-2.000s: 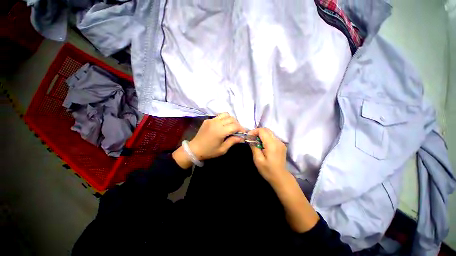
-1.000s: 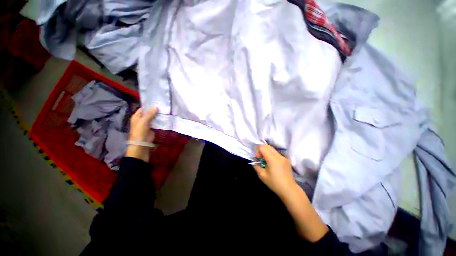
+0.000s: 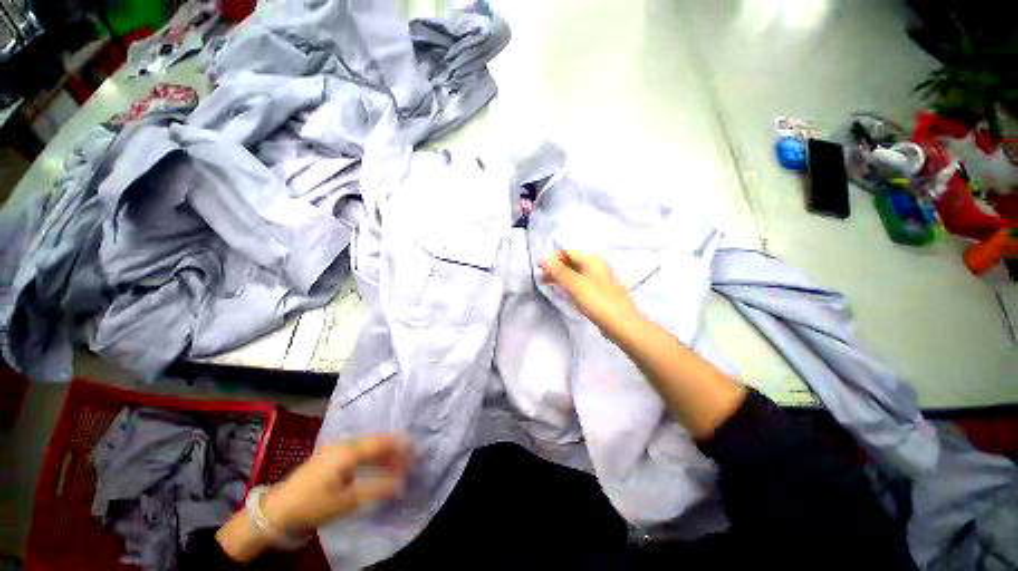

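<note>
A light grey-lilac work jacket [image 3: 447, 290] lies front up, its lower part drawn over the table edge onto my lap. Its front is parted, with a bit of red check lining at the neck. My right hand [image 3: 586, 292] is at the front edge on the right side, fingers bent; whether it pinches the cloth or still holds the snips cannot be seen. My left hand [image 3: 346, 480] is motion-blurred over the jacket's lower left part, fingers apart, with nothing visible in it.
More grey jackets [image 3: 223, 212] lie heaped on the pale table [image 3: 625, 78] at left. A red crate [image 3: 69, 457] with grey garments stands on the floor at lower left. A black smartphone [image 3: 827, 178], a blue item [image 3: 790, 153], a green box [image 3: 910, 220] and an orange bottle [image 3: 989, 252] are at right.
The jacket has gone from inside showing, hem in my hands, to front panels drawn together. My right hand has moved up to the front edge; my left has left the hem. The view has lifted.
</note>
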